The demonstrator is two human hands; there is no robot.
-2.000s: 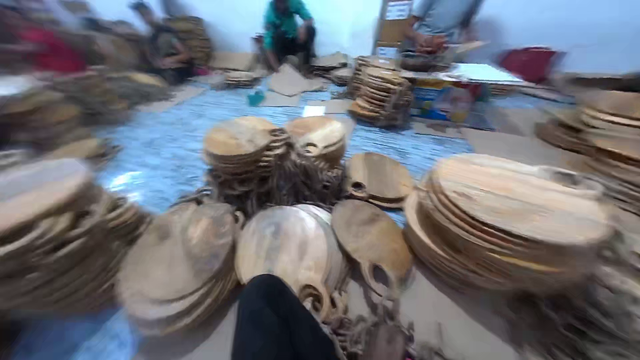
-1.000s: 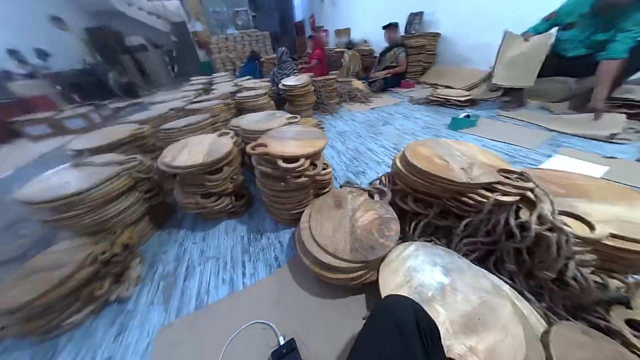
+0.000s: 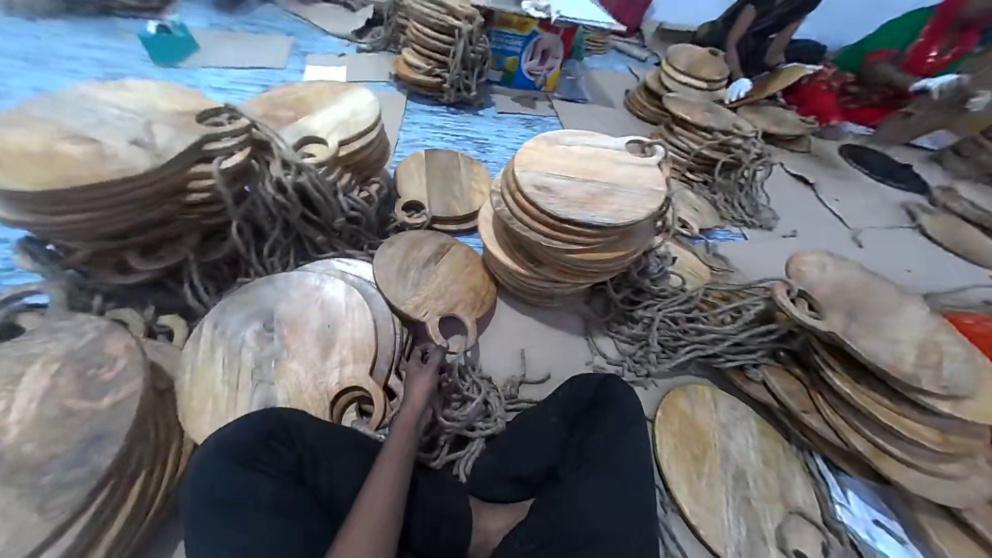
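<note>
My left hand [image 3: 425, 370] reaches out between my knees, its fingers at the ring handle of a small round wooden board [image 3: 432, 279]. The fingertips are dark and small in view, so whether they grip the ring or only touch it cannot be told. Jute ropes [image 3: 477, 403] lie in a tangle just right of the hand. Left of it, large round boards [image 3: 279, 349] with ring handles lean in an overlapping stack. My right hand is out of view.
Tall stacks of round boards with ropes stand at the left [image 3: 101, 139] and ahead [image 3: 589, 178]. More boards [image 3: 883, 333] lean at the right, beside an oval board [image 3: 736, 465]. Two people sit at the upper right, near a board stack [image 3: 697, 70]. A teal object [image 3: 168, 43] lies upper left.
The view has swung far to the right since one second ago. My left hand, in neither earlier frame, now shows at the small board's handle.
</note>
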